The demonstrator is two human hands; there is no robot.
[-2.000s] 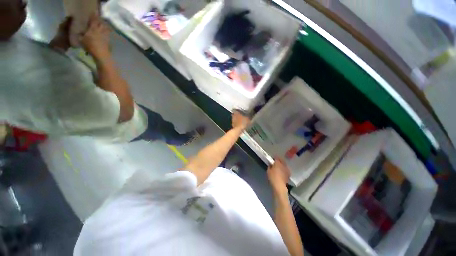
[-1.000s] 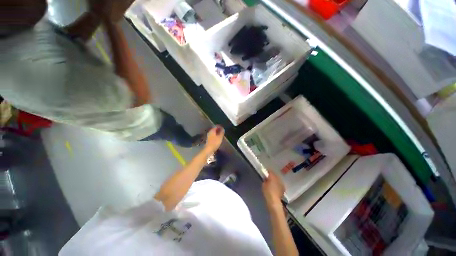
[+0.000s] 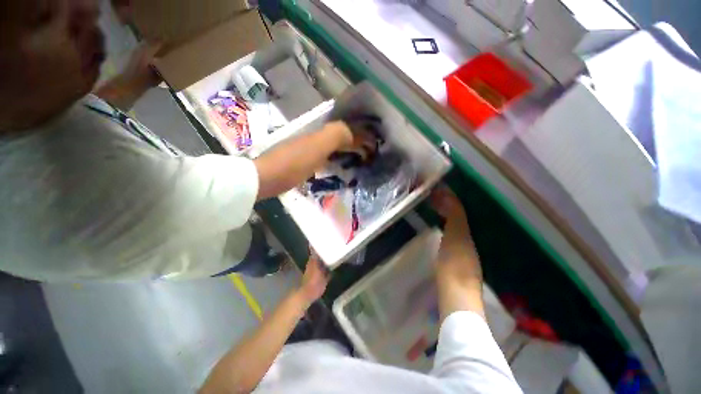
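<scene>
A white bin (image 3: 370, 235) stands in front of me, with a cluster of dark parts (image 3: 355, 158), a clear plastic bag (image 3: 377, 192) and some pink-orange pieces inside. My left hand (image 3: 313, 280) holds the bin's near corner from outside. My right hand (image 3: 446, 203) is at its right corner, fingers partly hidden behind the rim. Another person's hand (image 3: 357, 144) reaches into the bin and is on the dark parts.
A second white bin (image 3: 352, 318) with a few red and dark parts is partly under my right arm. The other person stands at left beside an open cardboard box (image 3: 215, 50) over another bin with small colourful pieces. A red tray (image 3: 483, 86) is on the shelf.
My hands have moved from beside and on the nearly empty bin to the bin with dark parts. The other person's arm now reaches into it. The cardboard box shows over the far bin.
</scene>
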